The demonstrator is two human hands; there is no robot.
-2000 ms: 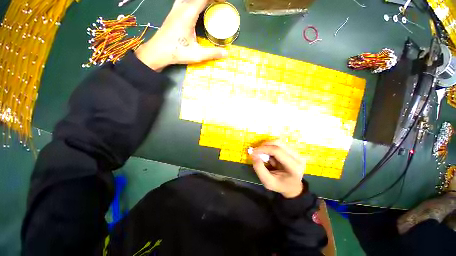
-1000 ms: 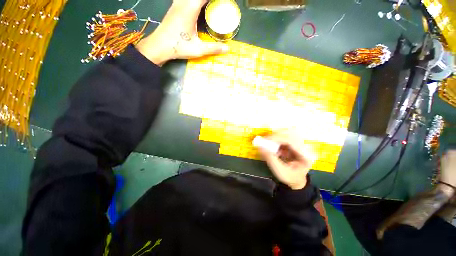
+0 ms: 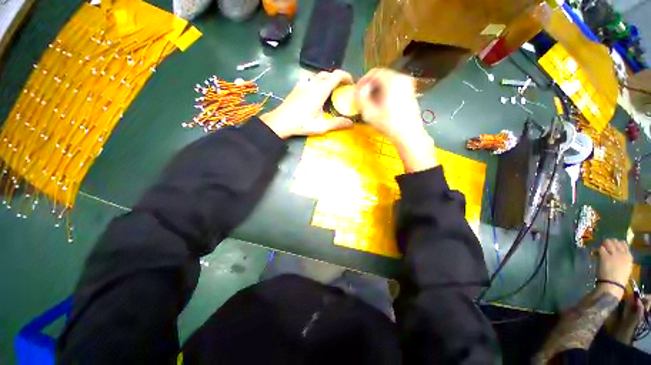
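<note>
My left hand (image 3: pixel 312 105) is around a small round tub (image 3: pixel 345 101) at the upper edge of the yellow-orange circuit sheet (image 3: pixel 357 182). My right hand (image 3: pixel 391 103) is at the tub's right side, its fingers over the opening. It is blurred, and what its fingers pinch is hidden. The sheet lies flat with glare on its left part and a stepped lower left edge. My right forearm covers part of it.
Wired strips (image 3: pixel 78 100) lie at far left and a lead bundle (image 3: pixel 225 105) left of the tub. A phone (image 3: pixel 327 34) and cardboard box (image 3: pixel 446 32) are behind. A black soldering device (image 3: pixel 515 178) and cables stand right. Another person's hand (image 3: pixel 615 265) is at lower right.
My right hand has left the lower part of the sheet and moved up to the tub. The camera view has shifted, now showing the phone, the box and more of the bench's far side.
</note>
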